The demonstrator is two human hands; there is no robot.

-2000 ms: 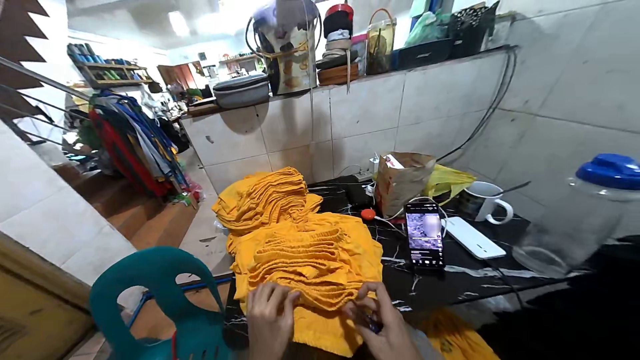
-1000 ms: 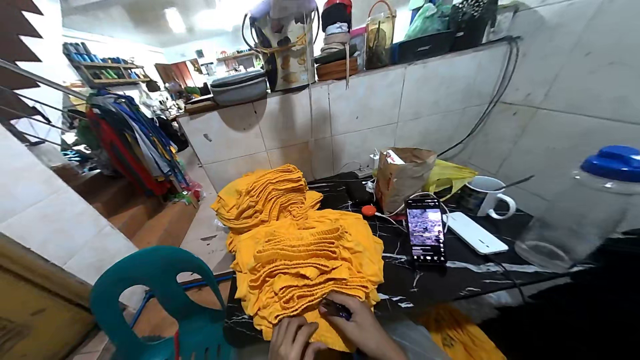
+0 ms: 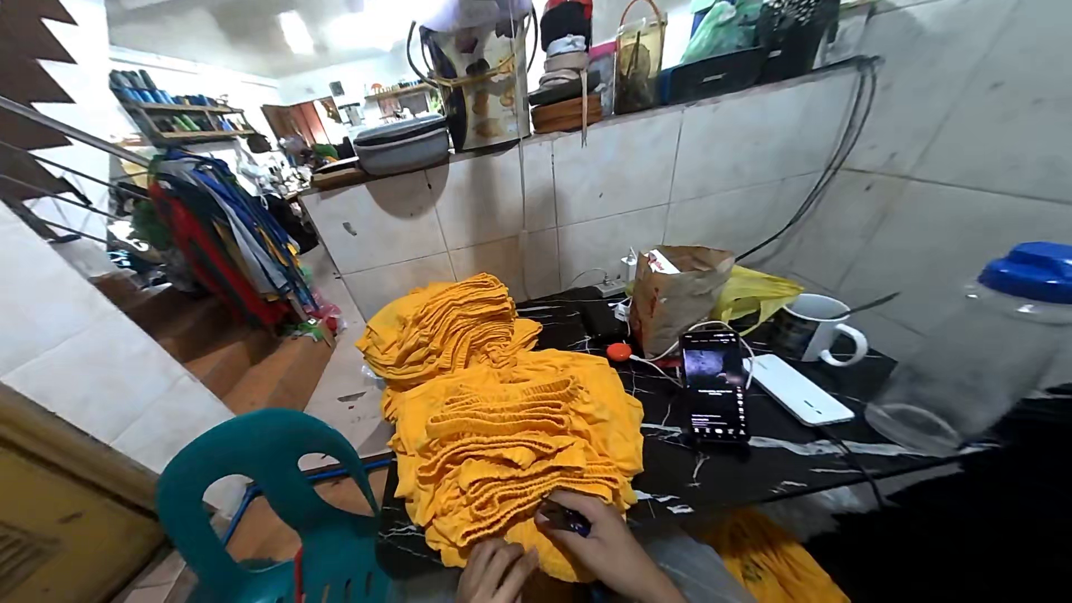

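Note:
Stacked yellow garments [image 3: 519,435] with gathered elastic edges lie on a black marble-patterned table [image 3: 662,477], and a second yellow pile [image 3: 444,327] sits behind them. My left hand [image 3: 497,572] rests on the nearest garment at the front of the stack, fingers bent over the cloth. Just to its right, my right hand [image 3: 599,536] is closed around a small dark tool [image 3: 576,521], too hidden to name, its fingertips against the same cloth. More yellow cloth [image 3: 762,557] lies low at the right, below the table's edge.
A smartphone [image 3: 713,385] with its screen lit, a white power bank or phone [image 3: 800,389], a mug [image 3: 816,327], a paper bag [image 3: 678,293] and a clear jug with blue lid [image 3: 980,360] stand along the right. A green plastic chair [image 3: 276,502] is at the left; a tiled wall [image 3: 611,184] runs behind.
Two seconds ago my hands were apart at the stack's front edge; now they are close together, lower on the nearest garment. The phone's screen picture has changed.

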